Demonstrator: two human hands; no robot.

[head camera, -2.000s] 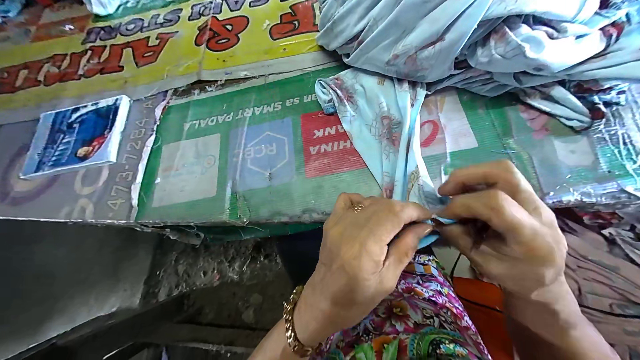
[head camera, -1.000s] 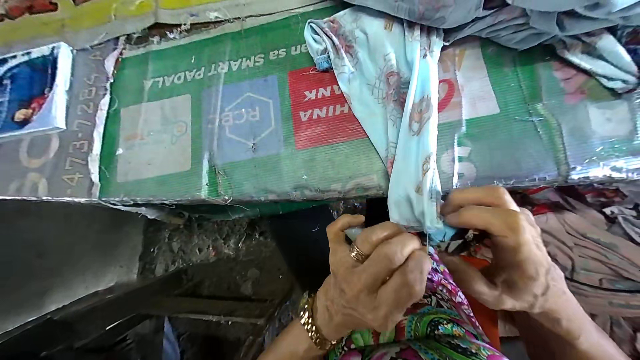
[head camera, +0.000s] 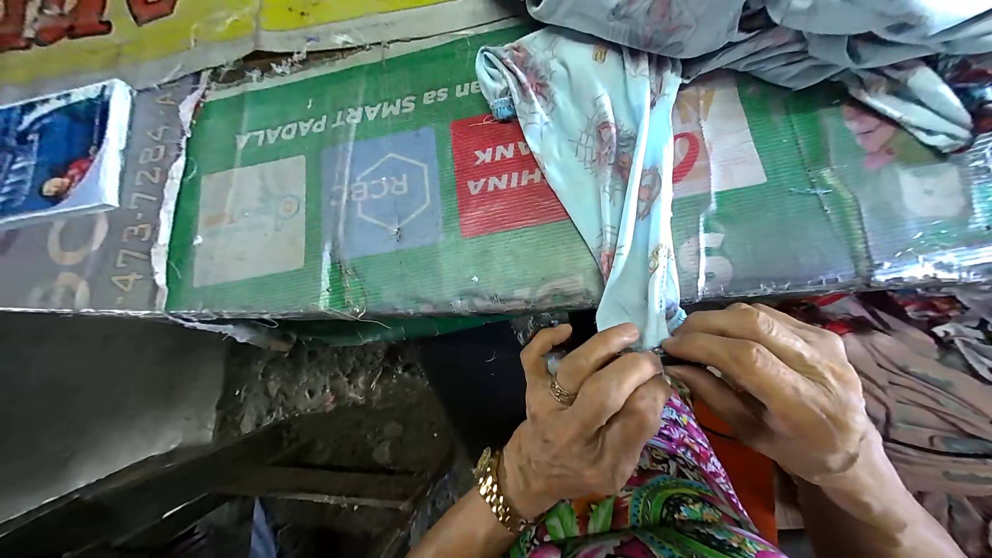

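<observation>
A light blue printed garment (head camera: 612, 147) lies over the table and hangs past its front edge, narrowing to a gathered end. My left hand (head camera: 597, 411), with a gold ring and a gold watch or bracelet at the wrist, pinches that end from the left. From the right, my right hand (head camera: 767, 380) grips the same end between thumb and fingers, close beside the left. The fingertips nearly meet just below the table edge. Whether a small tool or thread is between them cannot be seen. The rest of the cloth joins a grey-blue heap.
A green printed plastic sheet (head camera: 387, 271) covers the table, with a yellow printed sheet (head camera: 194, 39) behind. A booklet or packet (head camera: 62, 155) lies at left. Grey-blue fabric (head camera: 775, 39) is heaped at the back right. Brownish cloth (head camera: 922, 411) lies at lower right, and floral cloth (head camera: 659, 504) covers my lap.
The view has shifted nearer the table edge. Both hands stay on the garment's end; my left fingers have moved along it, and less of the end shows between the hands.
</observation>
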